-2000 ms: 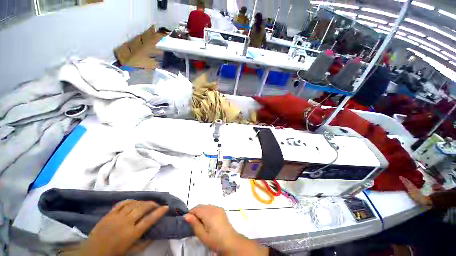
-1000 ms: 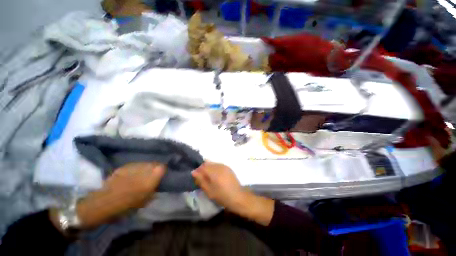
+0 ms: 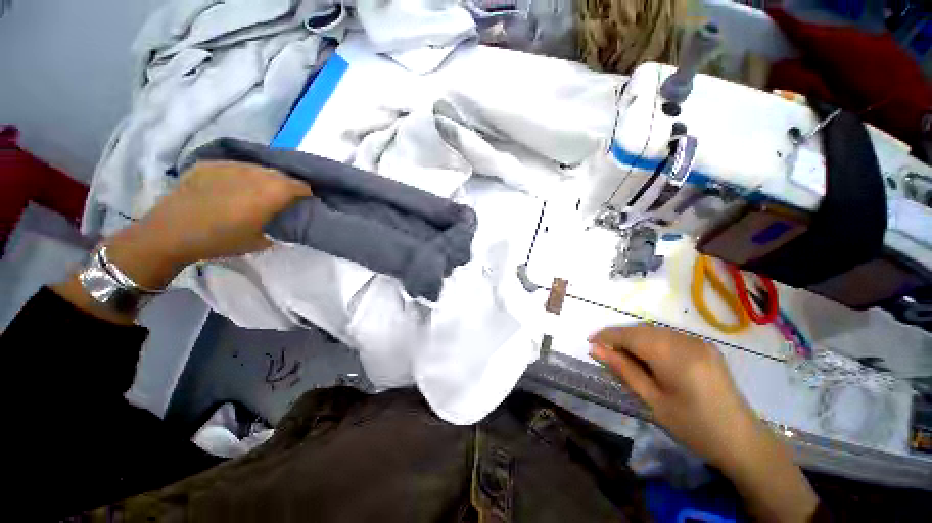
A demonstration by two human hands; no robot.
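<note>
The dark grey waistband (image 3: 368, 220) lies stretched out as a flattened ring at the table's front left. White knit garment body (image 3: 470, 352) hangs below it over the table edge. My left hand (image 3: 230, 204) grips the waistband near its left end. My right hand (image 3: 680, 383) is apart from the waistband, to its right over the table's front edge. Its thumb and forefinger are pinched together; I cannot tell whether anything thin is between them.
The white sewing machine (image 3: 639, 112) stands at the right, with a black band round it. Scissors with orange-yellow and red handles (image 3: 721, 296) lie below it, beside a clear-white tangle (image 3: 843, 378). Pale grey garments (image 3: 240, 82) are heaped at the left. Tan strips are behind.
My right hand has left the waistband and moved right. My left hand has shifted along the waistband to its left end. The view has tilted down and turned, bringing my lap into sight.
</note>
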